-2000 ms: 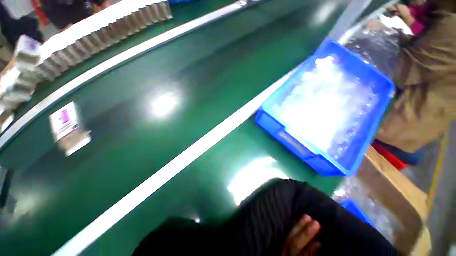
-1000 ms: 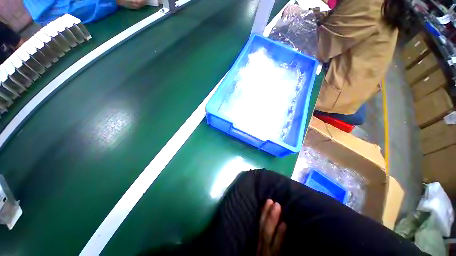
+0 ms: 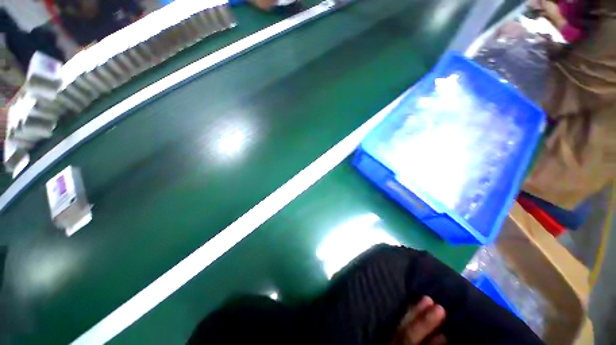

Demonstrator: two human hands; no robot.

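My left hand (image 3: 422,322), as it appears, is cut off by the bottom edge; only a few fingers show, resting on my black sleeve (image 3: 385,283). Its grip is hidden. My right hand is not in view. In front of my arm, a blue plastic tote (image 3: 422,210) stands at the bench's near edge, heaped with shiny clear pieces (image 3: 452,141). A white carton with purple print (image 3: 64,195) lies on the green belt at the left, its end flap open.
A long row of open cartons (image 3: 145,57) leans at the far side. A white strip (image 3: 270,209) crosses the green surface. A brown carton (image 3: 550,263) with clear pieces and a small blue bin (image 3: 496,296) is at lower right. A person in brown clothing (image 3: 581,128) is at the right.
The view has swung left since one second ago, so the tote appears further right. Compared with two seconds ago, the printed carton is further left and lower. My fingers remain on the sleeve.
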